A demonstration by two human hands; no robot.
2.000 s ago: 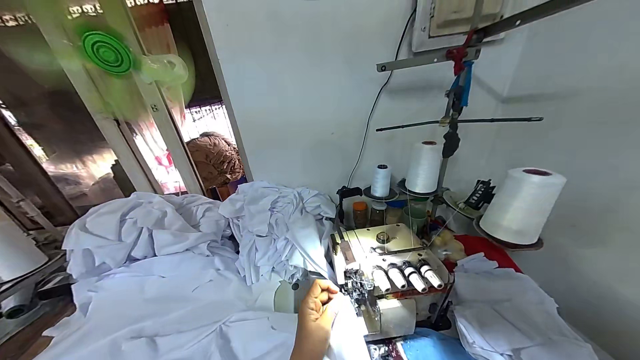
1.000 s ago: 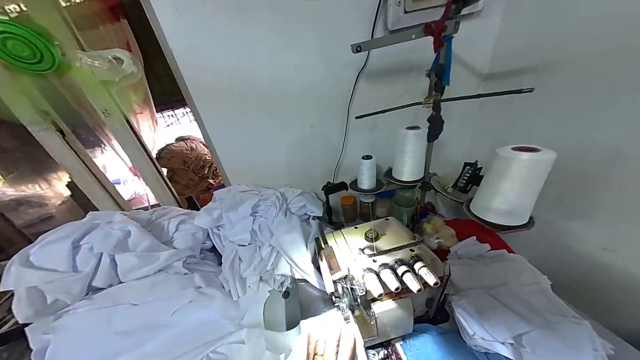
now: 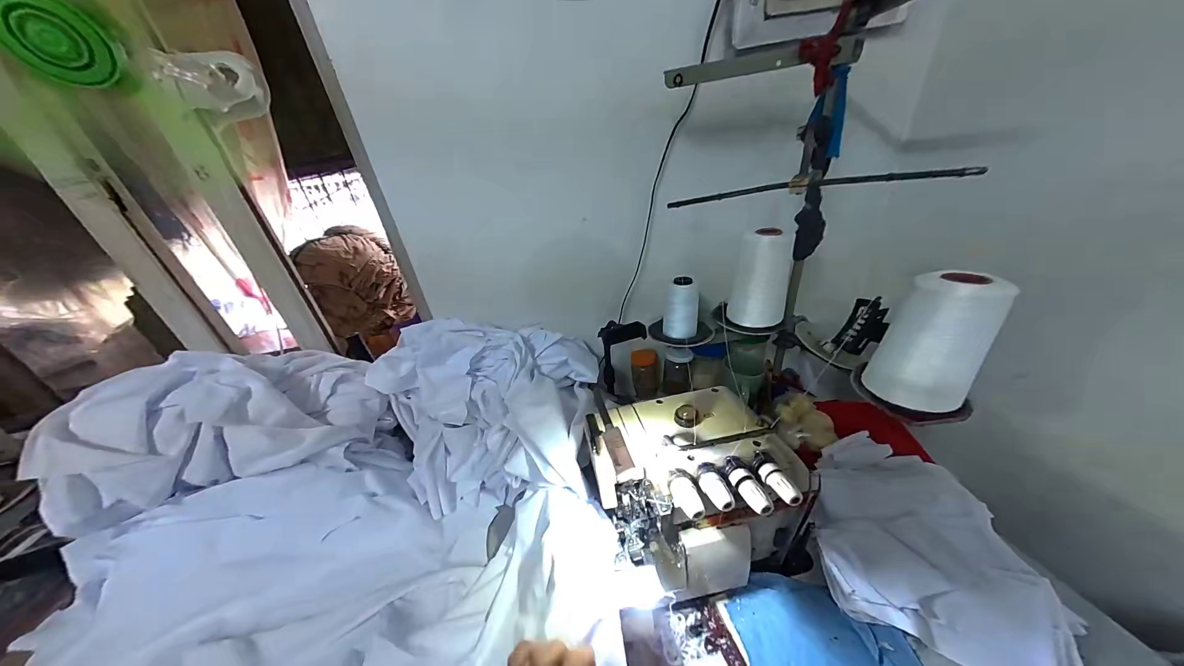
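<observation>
A hand, by its place likely my right hand (image 3: 551, 653), shows only its knuckles at the bottom edge, on white fabric (image 3: 546, 564) in front of the sewing machine; its fingertips and grip are hidden. No second hand is in view. The overlock sewing machine (image 3: 731, 407) stands right of the fabric, its lamp lighting the needle area and several white tension knobs (image 3: 744, 488) on its front. White thread cones (image 3: 760, 277) stand on the thread stand behind it, with a larger cone (image 3: 942, 342) at the right.
Heaped white cloth (image 3: 231, 435) covers the left side. More white pieces (image 3: 906, 536) lie stacked right of the machine, near a blue cloth (image 3: 805, 620). Small jars (image 3: 645, 372) stand behind the machine. A metal thread-stand pole (image 3: 794, 268) rises before the wall.
The hand beside the needle area two seconds ago has moved down toward the bottom edge, and the lit fabric there has shifted. The view has turned somewhat.
</observation>
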